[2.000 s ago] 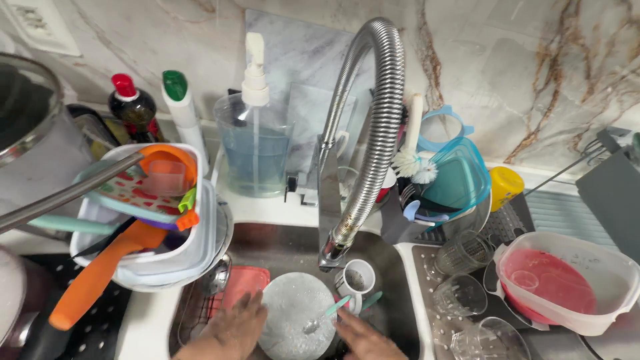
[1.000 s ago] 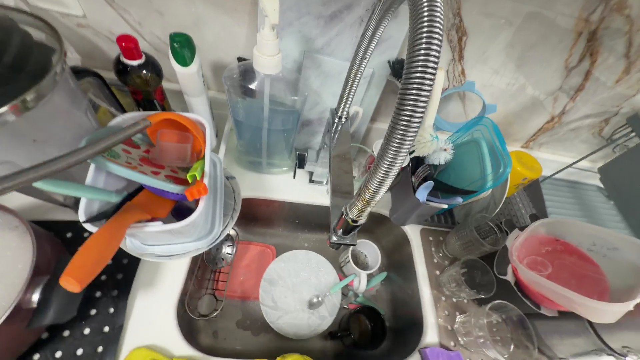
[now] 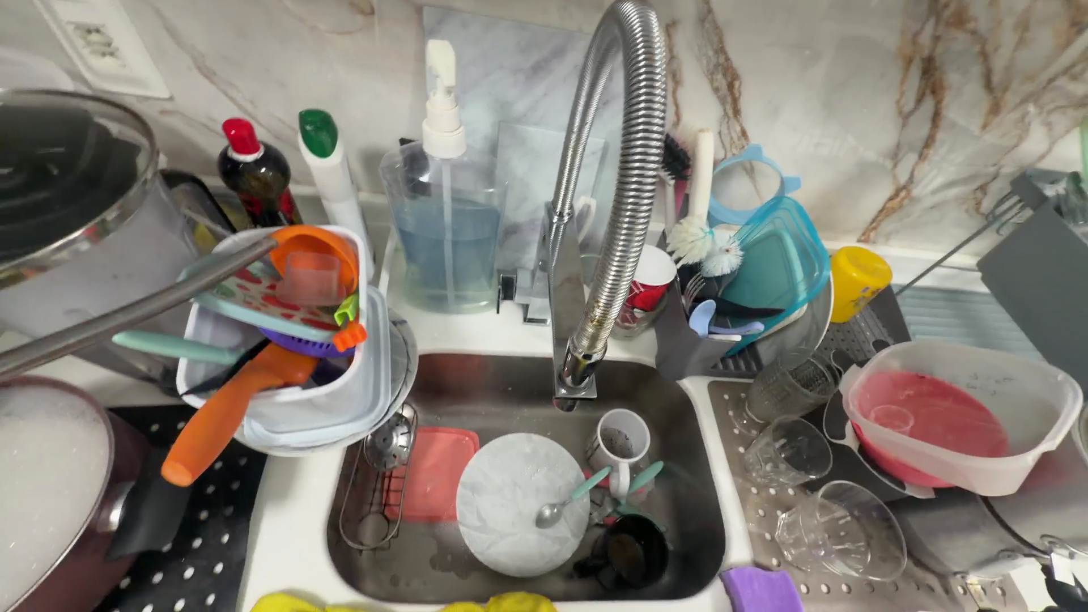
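Note:
Neither of my hands shows in the head view now. A white patterned plate (image 3: 503,505) lies in the steel sink (image 3: 688,544), with a spoon (image 3: 550,513) with a green handle resting on it. Behind and right of the plate stands a white mug (image 3: 621,425); a black mug (image 3: 635,552) is in front of that. To the left are a red plastic lid (image 3: 438,476) and a wire rack (image 3: 371,501) holding a metal strainer (image 3: 391,442). Yellow cloth or gloves (image 3: 510,603) show at the bottom edge, too cropped to tell which.
The spring faucet (image 3: 633,178) arches above the sink. Stacked containers (image 3: 331,408) with an orange-handled utensil (image 3: 229,416) stand left, near a pot (image 3: 51,501). Behind is a soap dispenser (image 3: 446,229). Glasses (image 3: 841,531), a translucent tub (image 3: 1037,408) and a purple sponge (image 3: 761,589) are right.
Two seconds ago both my hands were over the sink on either side of the plate; they have left the view. The black mug and yellow items now show.

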